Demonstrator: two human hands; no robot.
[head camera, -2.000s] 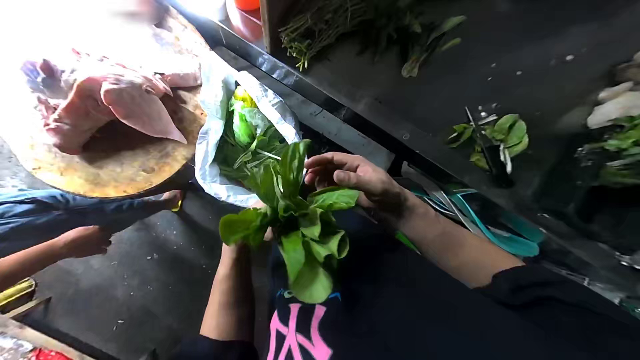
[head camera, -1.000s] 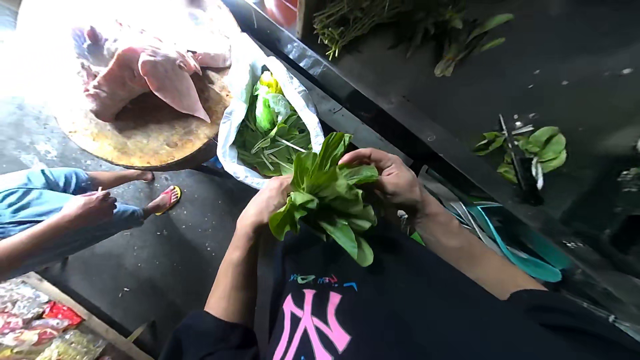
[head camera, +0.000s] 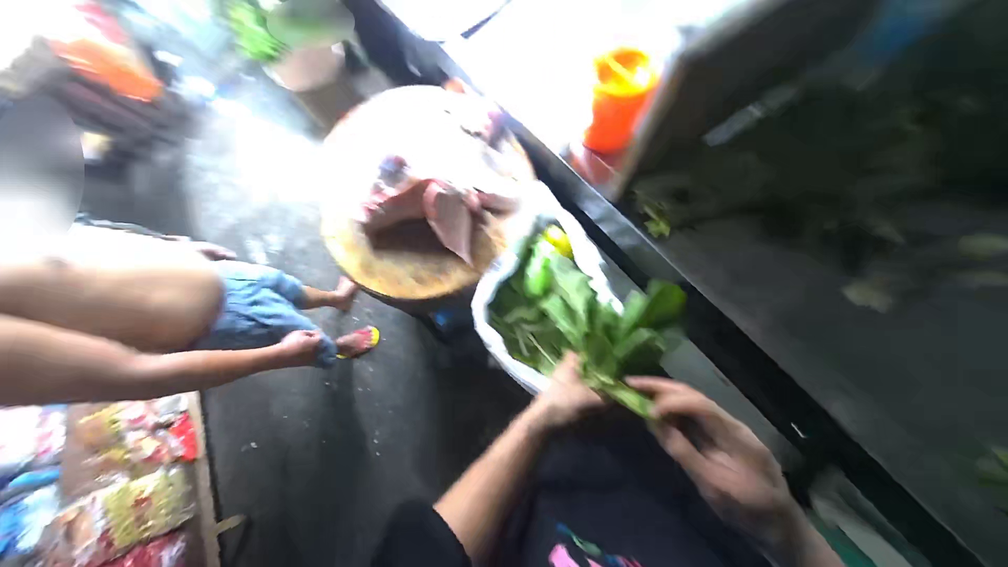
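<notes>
My left hand (head camera: 568, 394) is closed around a bunch of leafy greens (head camera: 622, 339), held over the near side of a white plastic bag (head camera: 490, 315). The bag holds more green leaves and something yellow and green near its top. My right hand (head camera: 709, 441) is at the stem end of the bunch, its fingertips against the stems; the picture is blurred, and whether it grips them I cannot tell.
A round wooden chopping board (head camera: 425, 279) bearing raw meat (head camera: 449, 216) stands beyond the bag. To the left stands a person in denim shorts (head camera: 264, 307). Packaged goods (head camera: 150, 504) lie at lower left, an orange container (head camera: 618, 102) at the top. A dark counter (head camera: 890, 354) runs along the right.
The view has swung left. The bunch, before held against my chest in front of the bag, is now over the bag's near edge, leaves pointing away from me.
</notes>
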